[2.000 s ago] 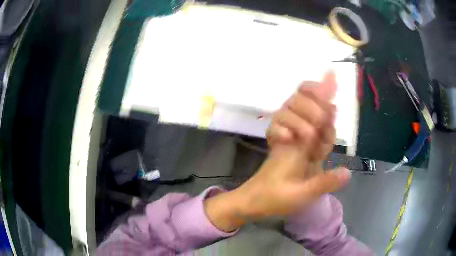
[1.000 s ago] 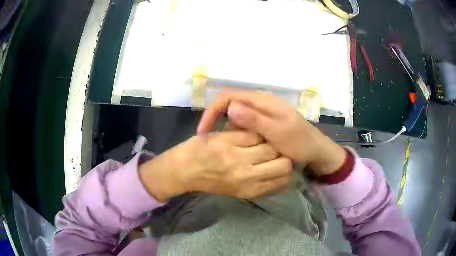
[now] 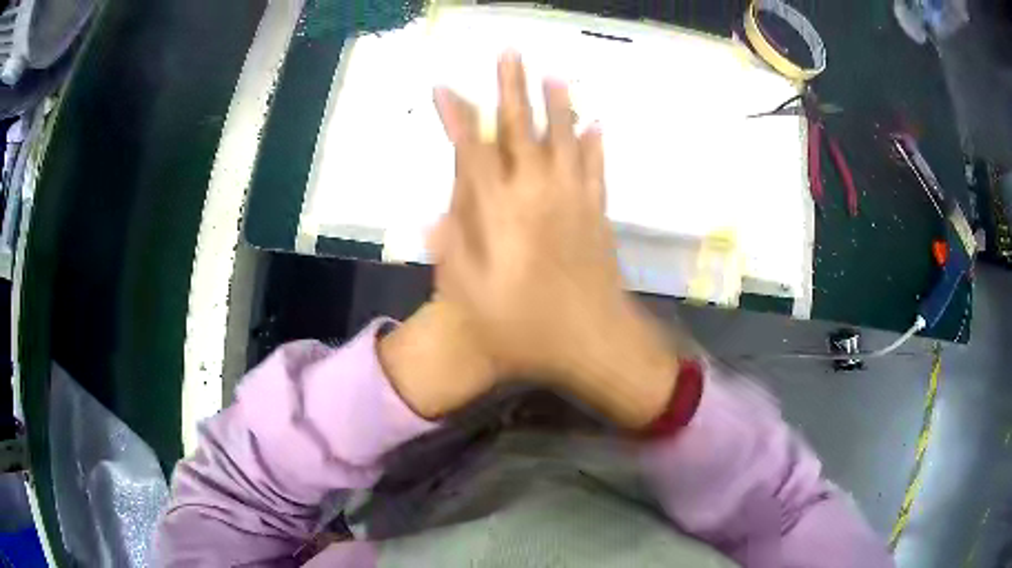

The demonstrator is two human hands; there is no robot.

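My right hand (image 3: 538, 250), slightly blurred, lies over my left hand (image 3: 446, 344) with its fingers spread and pointing away from me. No object shows in it. My left hand is mostly hidden beneath it, and its fingers cannot be made out clearly. The hands touch, above the front part of a white work pad (image 3: 694, 155). The pad has a strip of yellowish tape (image 3: 716, 266) at its front edge. A red band (image 3: 679, 397) is on my right wrist.
At the back right is a masking tape roll (image 3: 786, 42). Red-handled cutters (image 3: 817, 161) lie right of the pad. A blue-handled tool (image 3: 945, 291) with a cord lies at the mat's right edge. A translucent plastic sheet (image 3: 128, 488) is at lower left.
My hands have gone from clasped, with fingers curled, to lying one over the other with the right fingers spread. They are now farther forward over the pad. The view has shifted slightly.
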